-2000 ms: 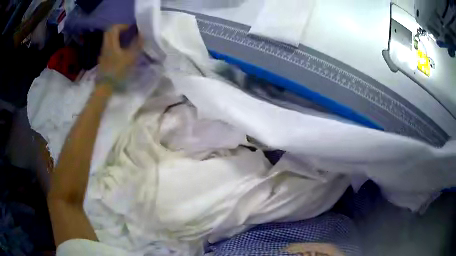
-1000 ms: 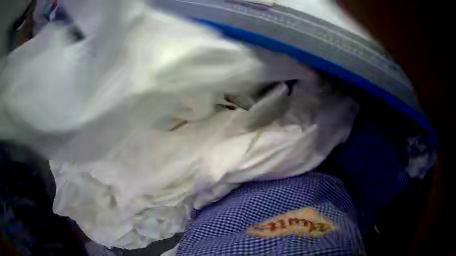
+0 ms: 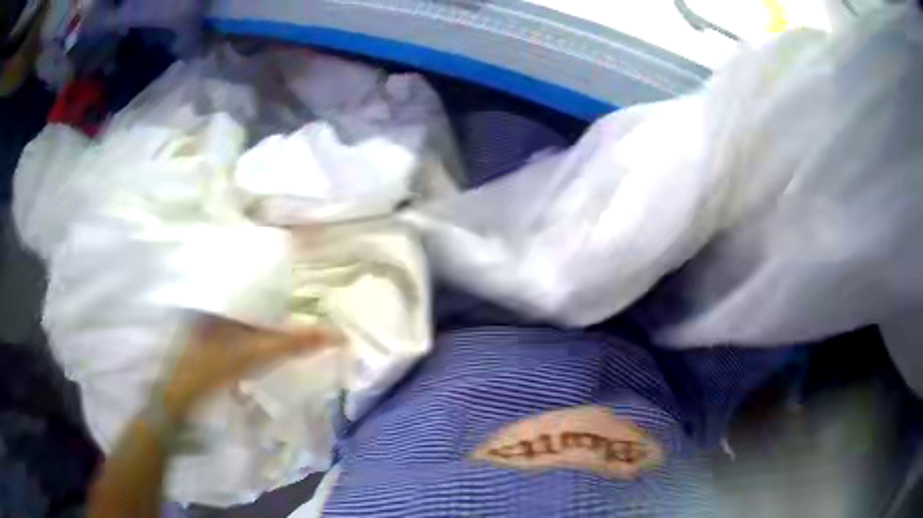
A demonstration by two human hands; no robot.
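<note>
A large crumpled heap of white pieces [image 3: 152, 253] lies on the lap and to the left. My left hand [image 3: 238, 354] is over the lower part of the heap, blurred, with its fingers pointing right; whether it grips cloth cannot be told. A long white garment piece [image 3: 627, 202] stretches from the heap up to the right edge, over the table's edge. My right hand is not visible.
The sewing table's curved grey ruler edge with a blue rim [image 3: 425, 51] crosses the top. A blue checked apron [image 3: 506, 384] with a patch covers the lap. A red item [image 3: 79, 104] lies at upper left.
The view has shifted, with the table edge higher. The blurred white cloth at upper left is gone from there; a long white piece now spreads at right. My left hand has come back into view lower down.
</note>
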